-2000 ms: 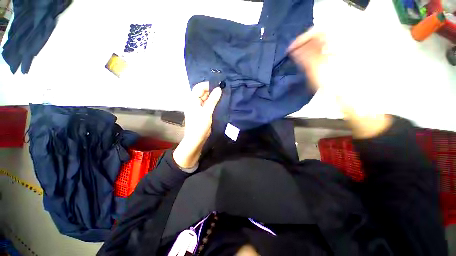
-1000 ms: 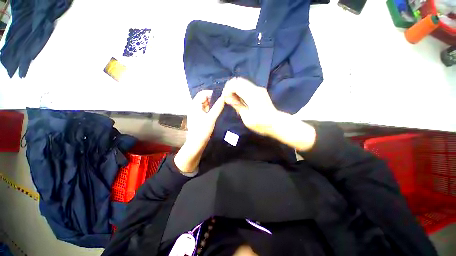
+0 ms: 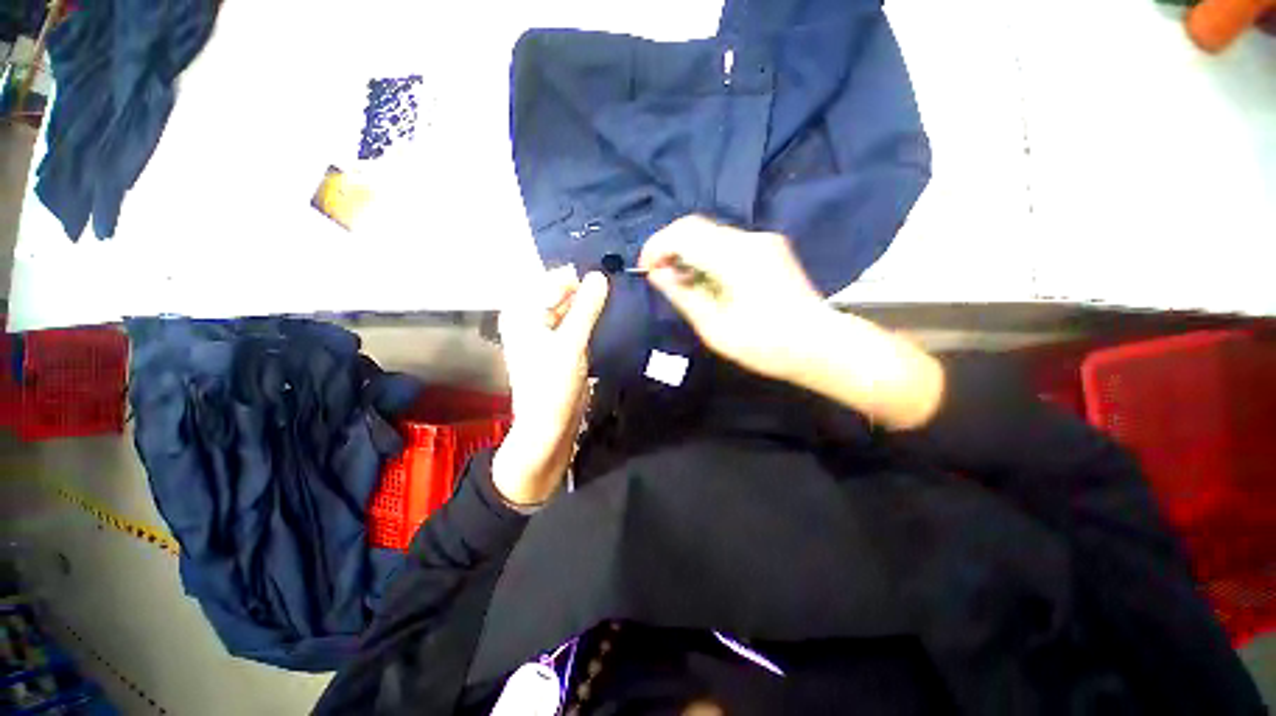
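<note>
Navy trousers (image 3: 630,133) lie on the white table and hang over its near edge. A small dark button (image 3: 612,263) sits on the waistband. My left hand (image 3: 550,343) grips the waistband, with its thumb just below the button. My right hand (image 3: 735,294) is just right of the button, its fingertips pinched on a thin pale thing that looks like a needle. Dark snips (image 3: 691,276) show in the right palm. A white label (image 3: 666,368) shows below the hands. The thread cannot be made out.
A button pile (image 3: 389,116) and a yellow-brown block (image 3: 337,197) are on the table (image 3: 266,252) to the left. Navy garments lie at the far left (image 3: 119,105) and hang below (image 3: 259,476). Red crates stand left (image 3: 420,476) and right (image 3: 1168,434). An orange cone (image 3: 1226,21) is top right.
My right hand was raised to the right, then came in over the waistband. It has now moved slightly right of the button, uncovering it. My left hand keeps its hold. The view has shifted.
</note>
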